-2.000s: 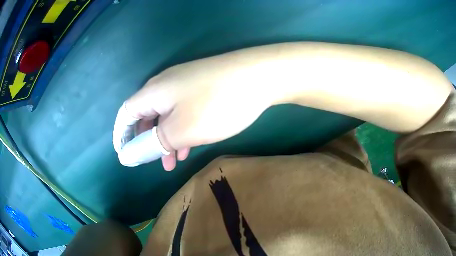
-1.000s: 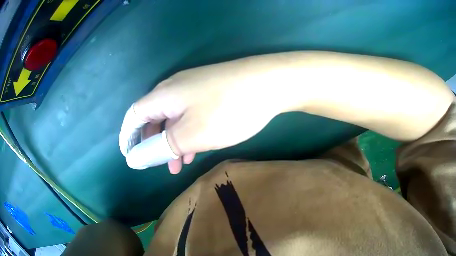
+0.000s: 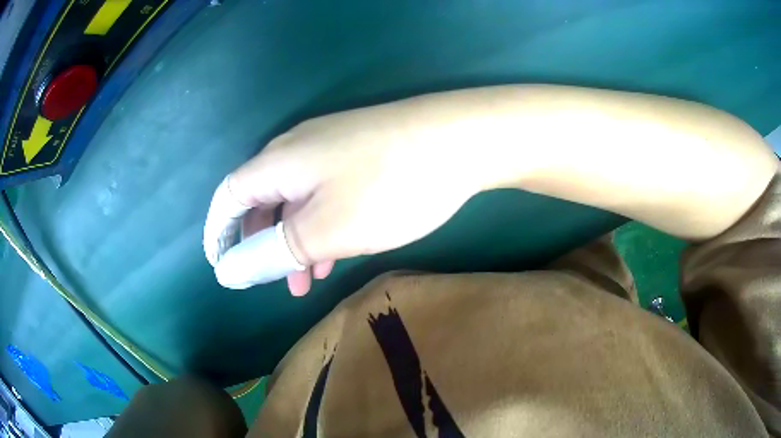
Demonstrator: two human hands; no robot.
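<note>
My right hand (image 3: 300, 201) rests low over the green bench top (image 3: 146, 257), left of centre, with the bare forearm reaching in from the right edge. White finger cots (image 3: 261, 259) cover the thumb and forefinger. Their tips are curled together and look to touch. I see nothing held between them. The other fingers are folded under the palm and partly hidden. My left hand is not in view; a dark, blurred sleeve or knee shows at the bottom left.
The press base's front label (image 3: 64, 128), with a red emergency stop button (image 3: 69, 92) and yellow arrows, is at the upper left. A yellow-green air hose (image 3: 86, 308) and a black cable run along the left. Blue scraps (image 3: 32, 373) lie at the lower left. Brown clothing (image 3: 514, 351) fills the bottom.
Compared with two seconds ago, my right hand and the press label both appear slightly further right, so the view has shifted a little. The finger pose looks the same.
</note>
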